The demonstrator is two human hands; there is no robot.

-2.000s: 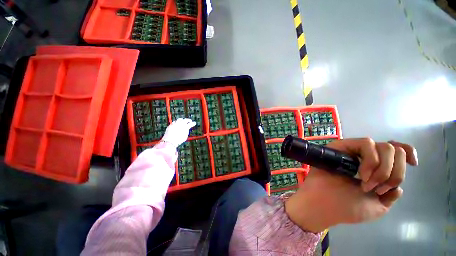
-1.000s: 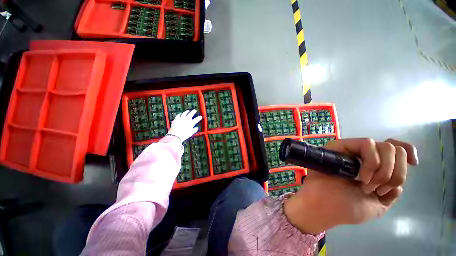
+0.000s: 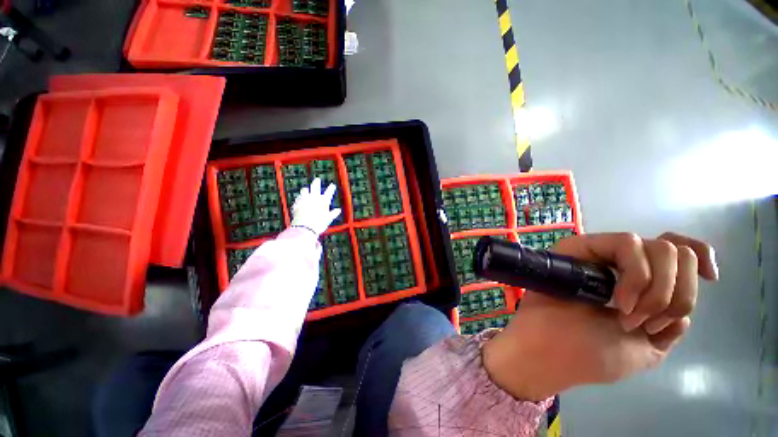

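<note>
The red compartment tray (image 3: 352, 226) sits in a black tote (image 3: 320, 131), its six pockets filled with rows of green PCB panels (image 3: 250, 203). My left hand (image 3: 315, 207), in a white glove, lies over the top middle pocket with fingers spread. Its fingertips are over the panels there; whether they touch cannot be told. My bare right hand (image 3: 633, 286) holds the black UV torch (image 3: 546, 270) at the right, pointing left, above the floor and the loose tray. No light spot shows on the boards.
A loose red tray of boards (image 3: 512, 205) lies at the tote's right by striped tape (image 3: 514, 81). Empty red trays (image 3: 83, 188) are stacked at an angle on the left. Another black tote (image 3: 247, 85) holds a partly filled red tray at the top. My knees are below the near tote.
My left hand has moved from over the pocket divider area up into the top middle pocket, and its fingers have spread. The view has shifted slightly. The right hand has hardly moved.
</note>
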